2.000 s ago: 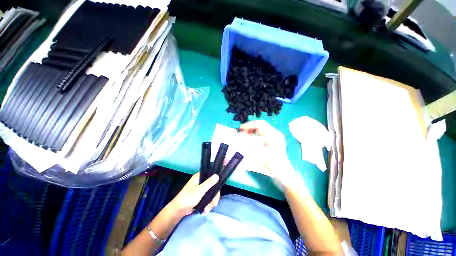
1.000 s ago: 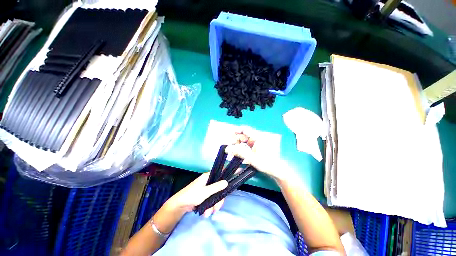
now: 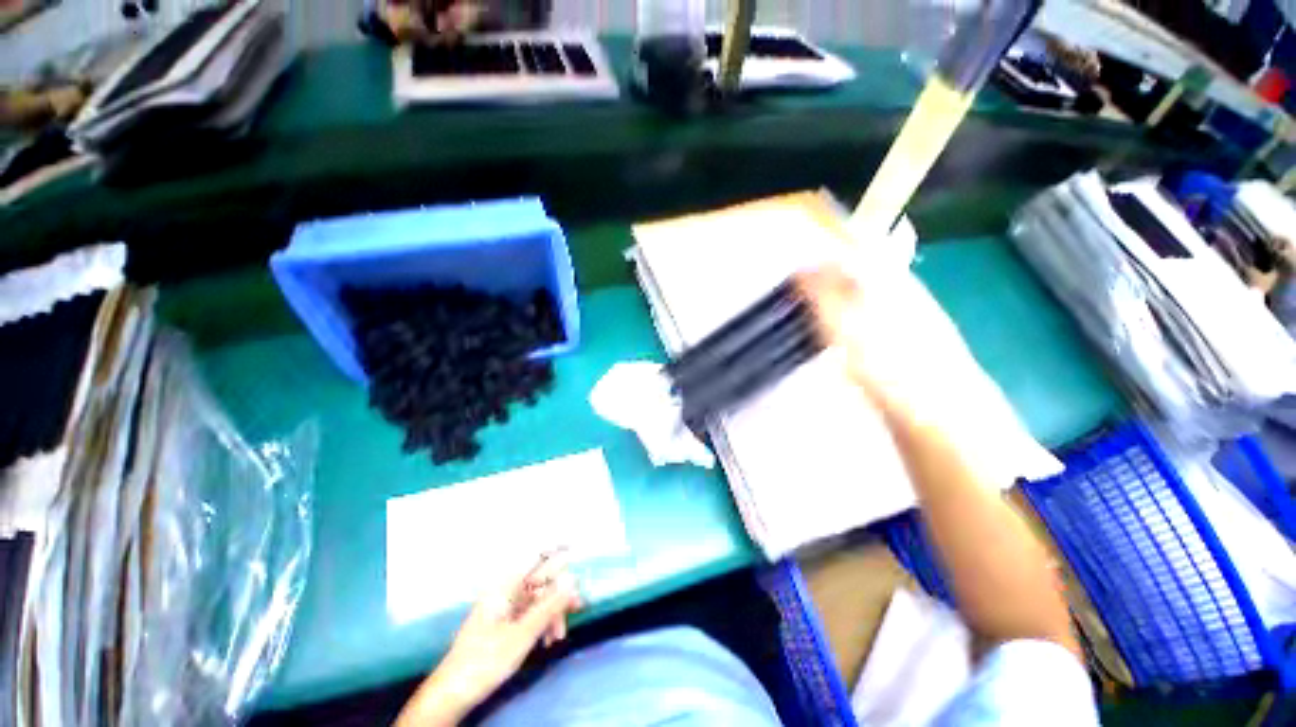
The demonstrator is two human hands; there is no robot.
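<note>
My right hand (image 3: 832, 320) is shut on several black tubes (image 3: 746, 352), held side by side over the left part of the right stack of layer sheets (image 3: 867, 426). The tubes and hand are blurred. My left hand (image 3: 526, 614) is at the front edge of the white work sheet (image 3: 498, 518), fingers apart, with no tube in it. The blue parts bin (image 3: 427, 234) lies tipped toward me, with a heap of black end caps (image 3: 452, 362) spilling out of it.
The left stack of layer sheets (image 3: 121, 469) in clear plastic (image 3: 235, 554) is cut off at the left. Crumpled white paper (image 3: 647, 405) lies beside the right stack. Blue baskets (image 3: 1158, 547) are below the bench edge. Another person's hand (image 3: 427, 17) shows at the top.
The view has swung right. The tubes were fanned in my left hand; now my right hand holds them over the right stack and my left hand has let go.
</note>
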